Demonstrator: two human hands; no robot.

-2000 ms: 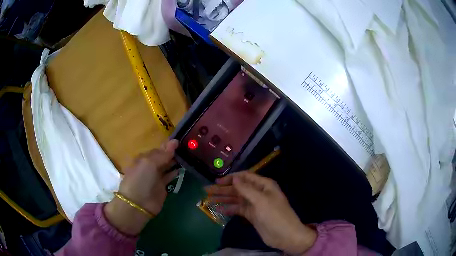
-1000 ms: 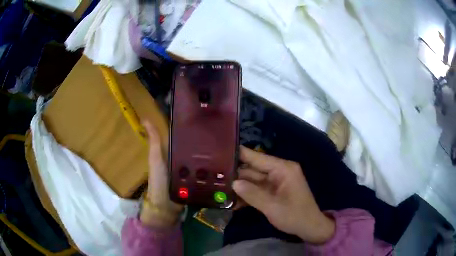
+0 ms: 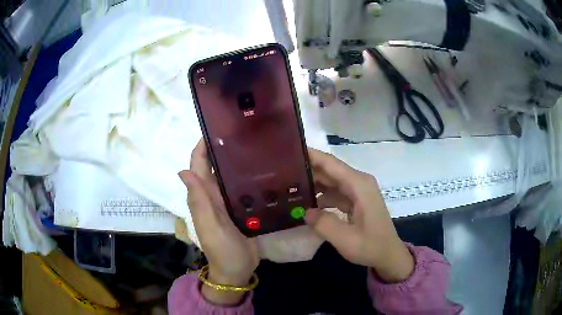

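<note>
A smartphone with a reddish-brown lit screen is held upright above the front edge of the white table. A red and a green call button show near its lower end. My left hand holds the phone from its left side and below. My right hand is at the phone's lower right, with its thumb at the green button and its fingers by the right edge. How far the right fingers reach behind the phone is hidden. Both wrists come from pink sleeves.
A heap of white cloth lies at left. The sewing machine head stands at the upper right. Black-handled shears and a slim pink tool lie on its bed. Ruler marks run along the table edge. A brown board is at lower left.
The view has turned from the brown board to the table and sewing machine. The phone is now over the table's front edge, tilted slightly left. My right thumb has moved onto the green button's edge.
</note>
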